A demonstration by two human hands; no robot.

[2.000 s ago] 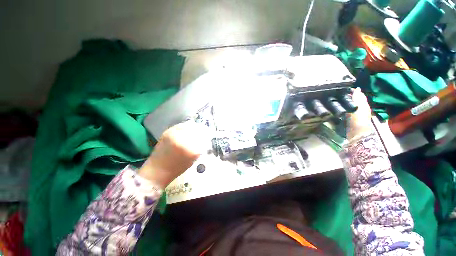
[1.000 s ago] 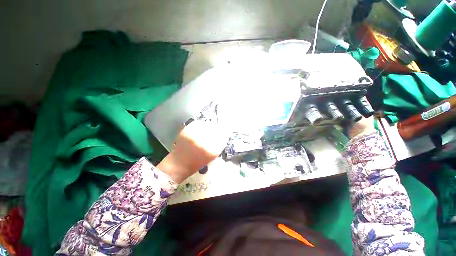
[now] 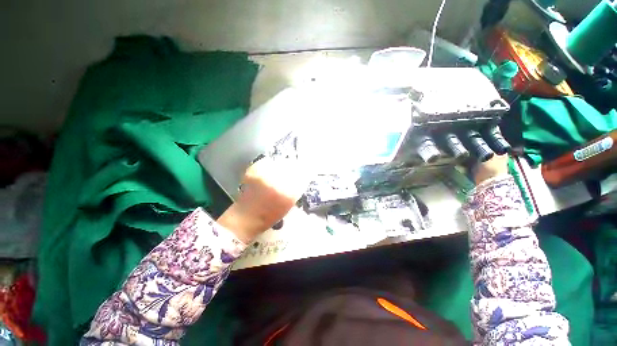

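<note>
The overlock machine stands in front of me, its needle area washed out by lamp glare. My left hand is at the left side of the needle area, its fingers lost in the glare. My right hand is at the machine's right end, below the row of dark tension knobs, its fingers hidden behind the machine. The looper area shows dark metal parts low on the front. The pale cloth plate lies left of the needle area.
A large heap of green fabric lies at the left, with more green fabric at the right. An orange-red cylinder lies at the right. A green thread cone and an orange-red box are at the back right.
The view has shifted, so the machine sits slightly further right and up. My left hand has moved a little right from two seconds ago. My right hand has lowered slightly below the knobs.
</note>
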